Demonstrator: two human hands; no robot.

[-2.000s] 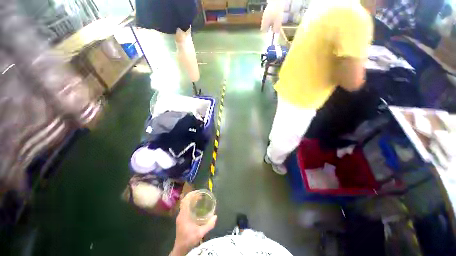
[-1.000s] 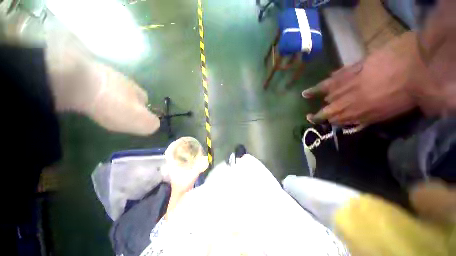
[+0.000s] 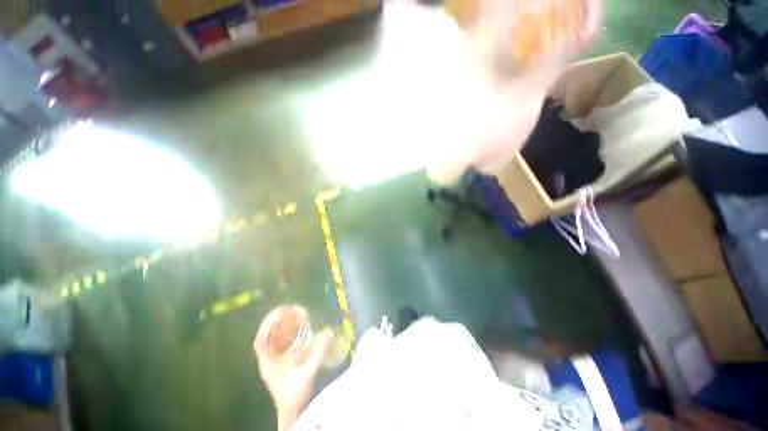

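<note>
My left hand (image 3: pixel 290 366) is at the lower middle-left, blurred, with its fingers around a round glass jar (image 3: pixel 284 331). The jar's rim faces up towards me and its inside looks reddish-brown. It is held over the green floor, beside my white clothing (image 3: pixel 413 379). My right hand is not in view.
A cardboard box (image 3: pixel 536 192) with dark and white cloth stands at the right, white hangers (image 3: pixel 587 226) at its edge. A blurred person (image 3: pixel 480 109) is ahead at the top centre. Yellow-black tape (image 3: pixel 334 265) marks the floor. A wooden shelf (image 3: pixel 278 38) is at the top.
The view has moved forward along the aisle. The blue stool and the nearby brown hand have left the picture, and the cardboard box has come into view. My left hand still holds the jar.
</note>
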